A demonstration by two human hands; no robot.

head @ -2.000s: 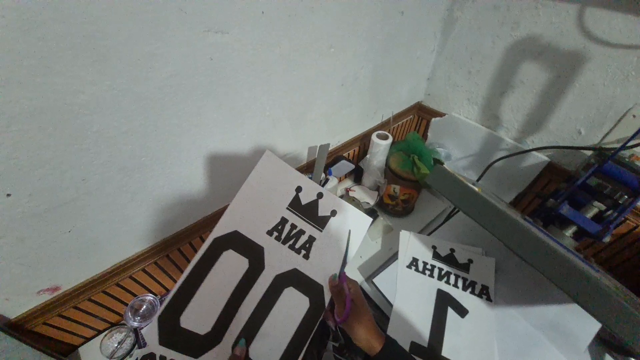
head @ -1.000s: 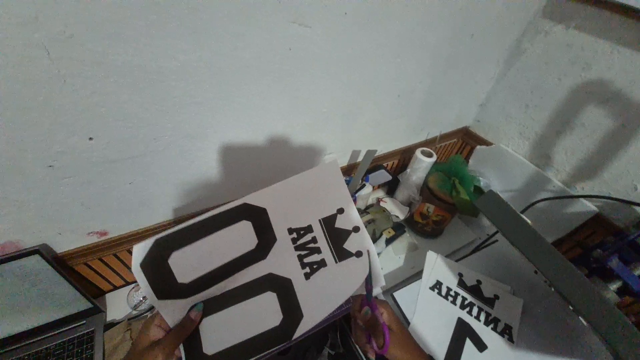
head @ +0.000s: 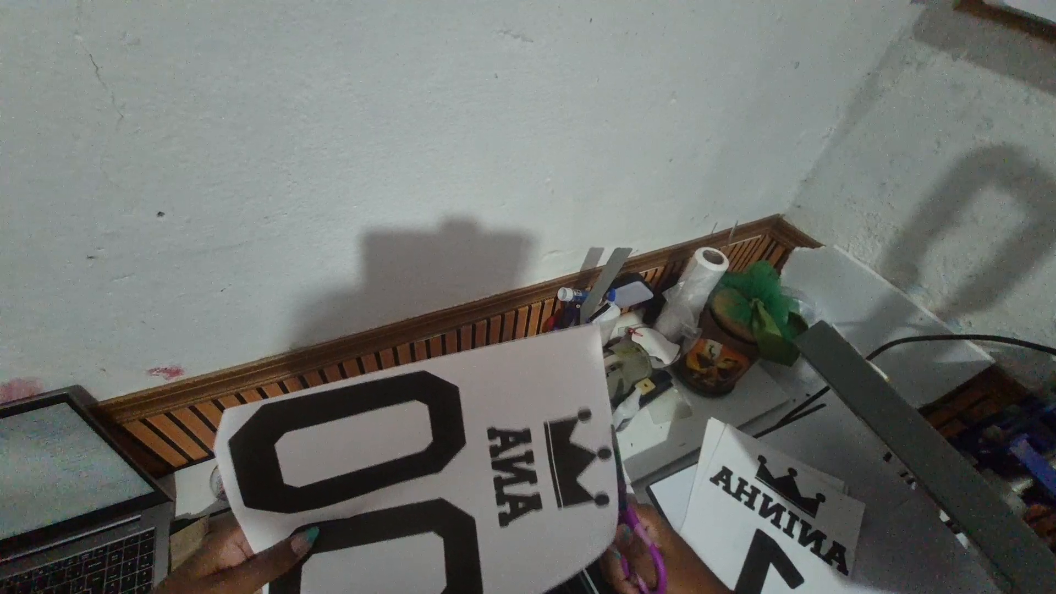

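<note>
A white paper sheet (head: 371, 379) printed in black with large zeros, mirrored lettering and a crown is held up at the lower middle. My left hand (head: 247, 553) pinches its lower left edge, thumb with a teal nail on the front. At the sheet's right edge, my right hand (head: 652, 553) holds purple-handled scissors (head: 648, 549); their blades are mostly hidden by the sheet. A second printed sheet (head: 718, 503), with a crown, mirrored lettering and part of a numeral, lies on the table right of my right hand.
An open laptop (head: 74, 495) stands at the lower left. Behind the sheet are a plastic-wrapped roll (head: 697, 289), a dark jar (head: 714, 363) with green netting and assorted small tools. A long grey bar (head: 907, 445) and a black cable (head: 949, 338) cross the right side, near blue machinery (head: 1031, 462).
The held sheet has turned counterclockwise from its steep slant, so the crown now points right. My left hand has come into fuller view at its edge. The view has shifted, bringing in the laptop.
</note>
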